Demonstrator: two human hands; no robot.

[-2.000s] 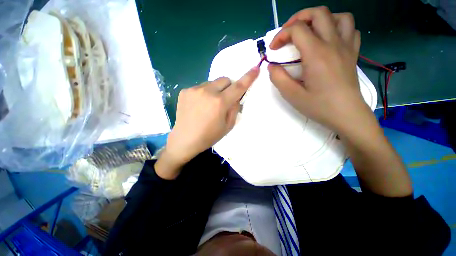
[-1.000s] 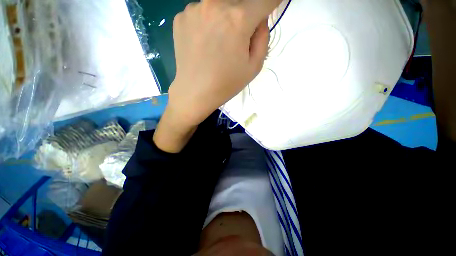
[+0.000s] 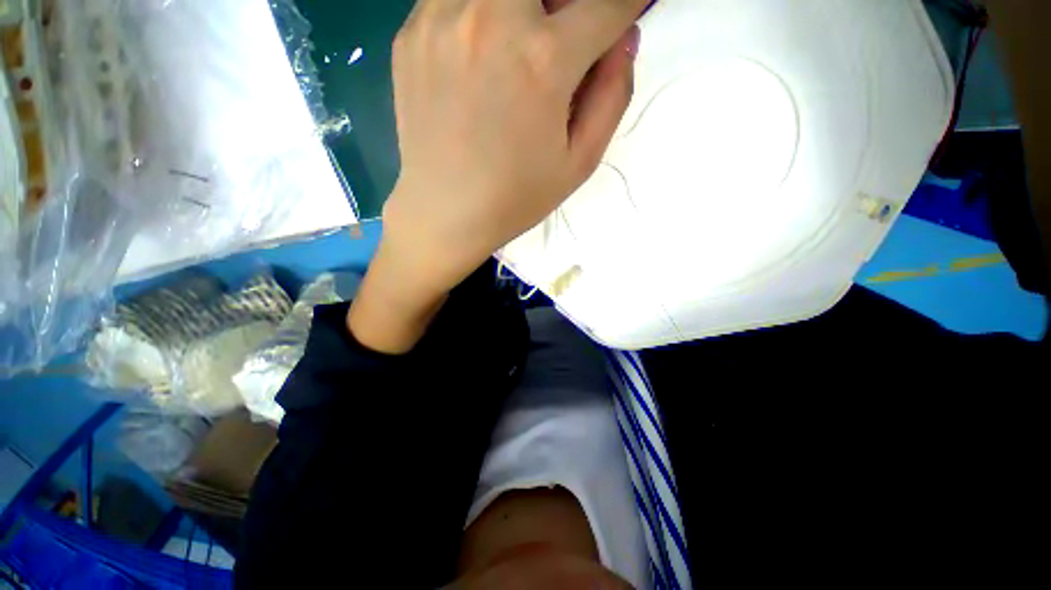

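Observation:
The white plastic housing (image 3: 715,173) lies at the upper right, its lower edge over my lap, with faint curved lines and two small tan spots near its edges. My left hand (image 3: 496,115) is at the housing's left side; its fingertips are cut off by the top edge, so what they hold is hidden. A thin dark red wire (image 3: 955,110) runs along the housing's right edge. My right hand is out of the picture; only a dark, blurred part of the arm shows at the right edge.
A clear plastic bag (image 3: 69,196) with cream and brown-edged pieces lies at left on a white sheet (image 3: 248,127). Wrapped bundles (image 3: 196,334) and a blue frame (image 3: 69,542) are below the bench. The green bench top (image 3: 357,104) shows behind my left hand.
The view has come closer and lower on the housing. My right hand has left the picture, and the black connector between the hands is out of view.

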